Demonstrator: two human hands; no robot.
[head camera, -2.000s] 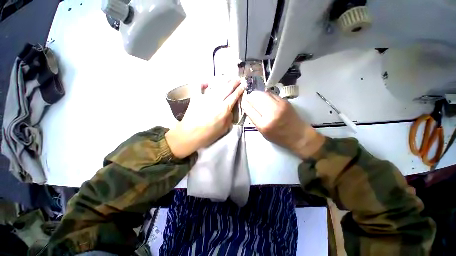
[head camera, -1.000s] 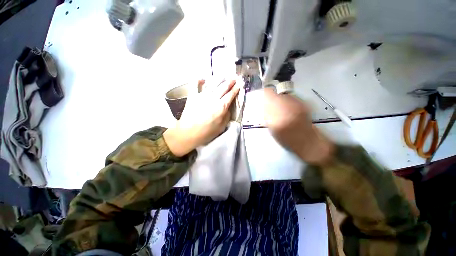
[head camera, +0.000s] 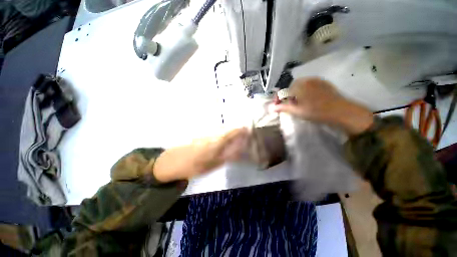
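Note:
The pale garment piece (head camera: 320, 155) hangs blurred below my right hand, off the front right of the needle area. Its dark brown band (head camera: 270, 144) is between my two hands, in front of the presser foot (head camera: 249, 84). My left hand (head camera: 220, 153) is blurred at the band's left side and holds the piece there. My right hand (head camera: 318, 103) is beside the machine head with its fingertips closed on the upper part of the cloth. The awl is not visible.
Waiting garment pieces (head camera: 37, 145) lie at the far left. The lamp (head camera: 175, 55) is at the upper left. The sewing machine (head camera: 260, 35) fills the top right. Orange-handled scissors (head camera: 425, 120) lie at the right, partly behind my right sleeve.
The garment piece has come away from the needle and moved right and towards me. My left hand has moved down and right. My right hand has taken hold of the cloth. The view has shifted.

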